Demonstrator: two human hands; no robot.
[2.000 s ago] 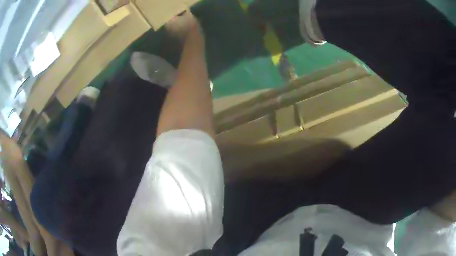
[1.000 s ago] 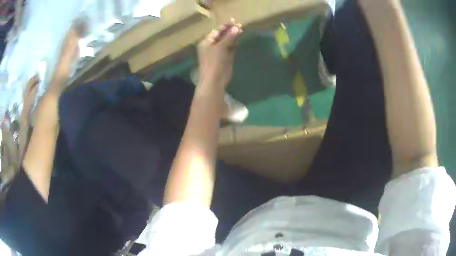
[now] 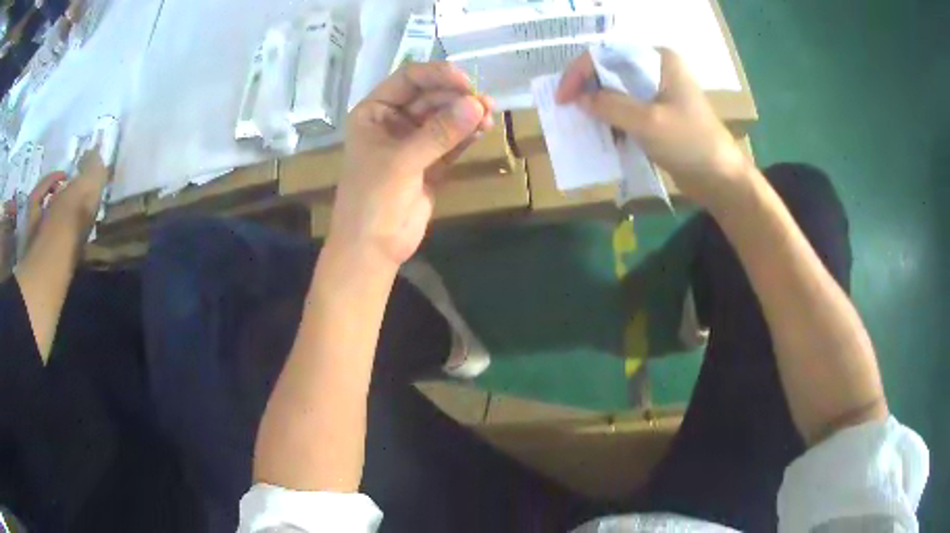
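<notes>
My right hand [image 3: 667, 120] holds a folded white leaflet [image 3: 583, 141] with fine grey print. Its layers hang down past the table's front edge. My left hand [image 3: 401, 156] is to the left of it, at the table edge, with thumb and fingertips together. A thin yellowish line shows at these fingertips; whether they hold something is too small to tell. A block of white cartons [image 3: 521, 42] with blue lettering lies just beyond, between both hands. Two slim white cartons [image 3: 318, 73] lie left of my left hand, and another carton [image 3: 417, 40] stands behind it.
White sheeting [image 3: 198, 83] covers the table, with brown corrugated cartons [image 3: 427, 198] under its front edge. Another person's hands [image 3: 73, 198] handle white cartons at the far left. A corrugated carton [image 3: 563, 437] lies below, between my legs, on the green floor [image 3: 563, 302].
The view has swung up from the floor and legs to the table. Both my hands are now at the table edge, and the leaflet shows in my right hand.
</notes>
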